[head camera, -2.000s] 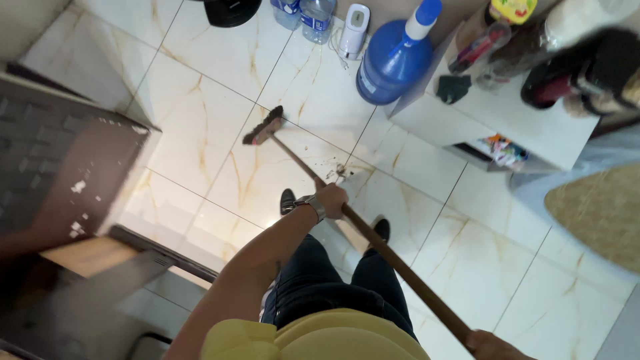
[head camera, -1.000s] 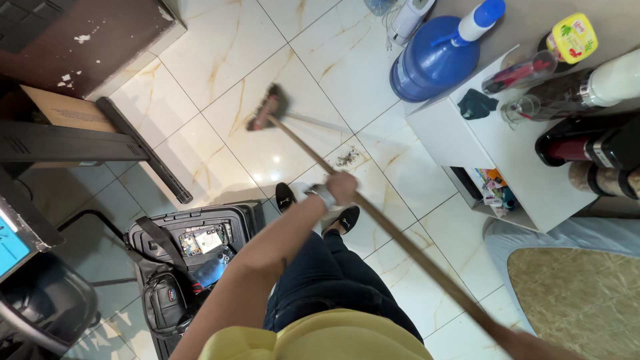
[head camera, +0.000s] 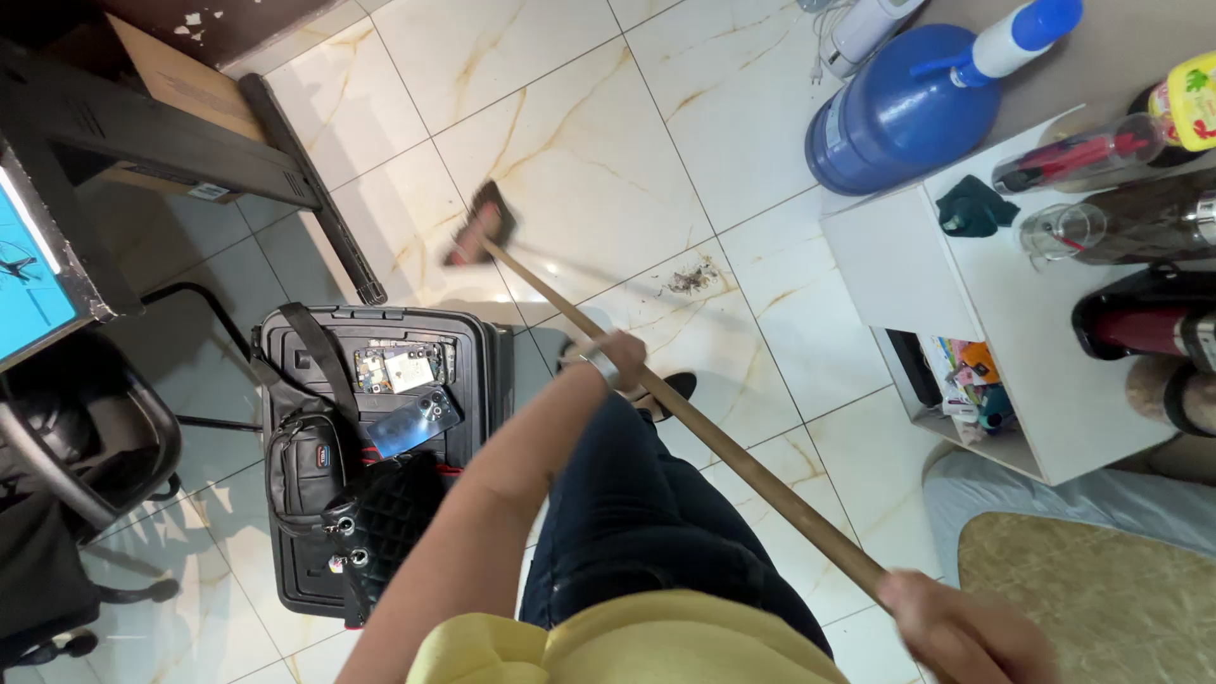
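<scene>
A push broom with a long wooden handle slants across the view. My left hand, with a watch on its wrist, is closed around the middle of the handle. Near the handle's upper end, at the lower right, my right hand grips it, somewhat blurred. The broom head, dark-bristled and reddish, is on or just above the marbled floor tiles, blurred. A small pile of dark debris lies on the floor, to the right of the broom head and apart from it.
An open black case with bags, a smartphone and circuit boards stands at my left. Beyond it are a black desk leg and an office chair. A blue water jug and a white cabinet holding bottles are at the right.
The view has shifted considerably, bringing the case and desk further in. Both hands stay on the broom handle. The broom head now lies farther from the debris than two seconds ago.
</scene>
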